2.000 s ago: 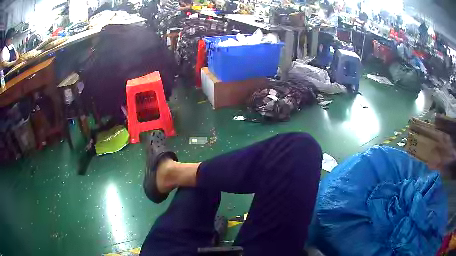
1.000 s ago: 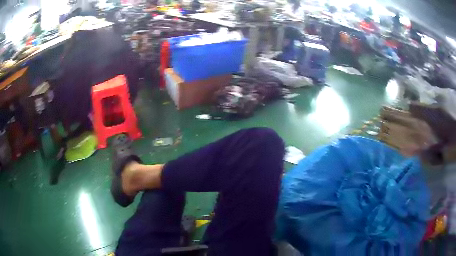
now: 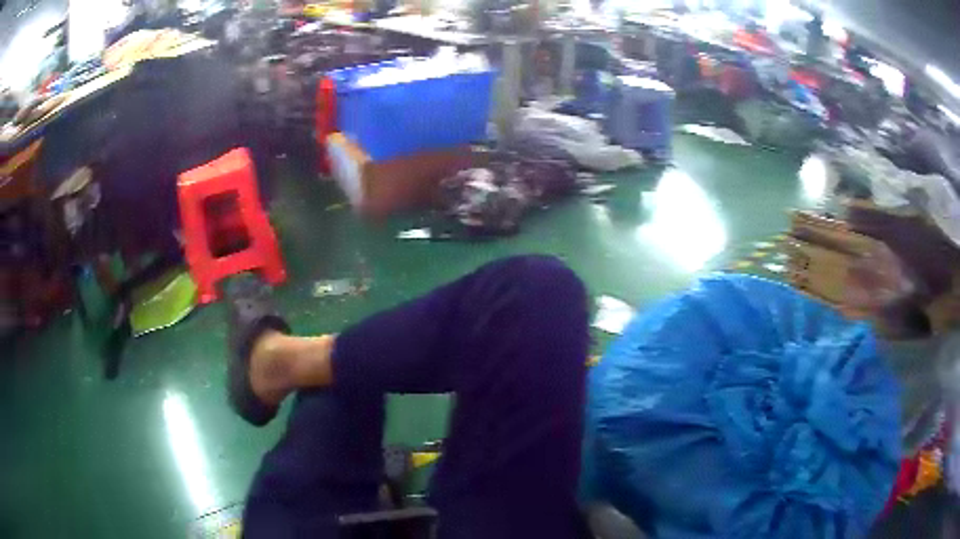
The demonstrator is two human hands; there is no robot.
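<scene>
Neither of my hands is in the picture. My legs in dark trousers (image 3: pixel 516 347) are crossed in front of me, with a dark clog (image 3: pixel 248 353) on the raised foot. A large shiny blue sack (image 3: pixel 674 411), its top gathered and twisted, stands against my legs at the right. A dark flat edge (image 3: pixel 387 517) shows at the lap at the bottom of the picture; what it is cannot be told. The picture is blurred.
A red plastic stool (image 3: pixel 232 226) stands beyond my foot, near a lime-green thing (image 3: pixel 164 303). A blue crate (image 3: pixel 416 114) sits on a brown carton (image 3: pixel 405 181), beside a dark patterned bundle (image 3: pixel 495 200). Brown cartons (image 3: pixel 832 258) lie beyond the sack. A blue-grey stool (image 3: pixel 641 116) stands further off.
The view has turned to the right, so the stool, crate, legs and sack now sit further left in the picture. My legs stay crossed.
</scene>
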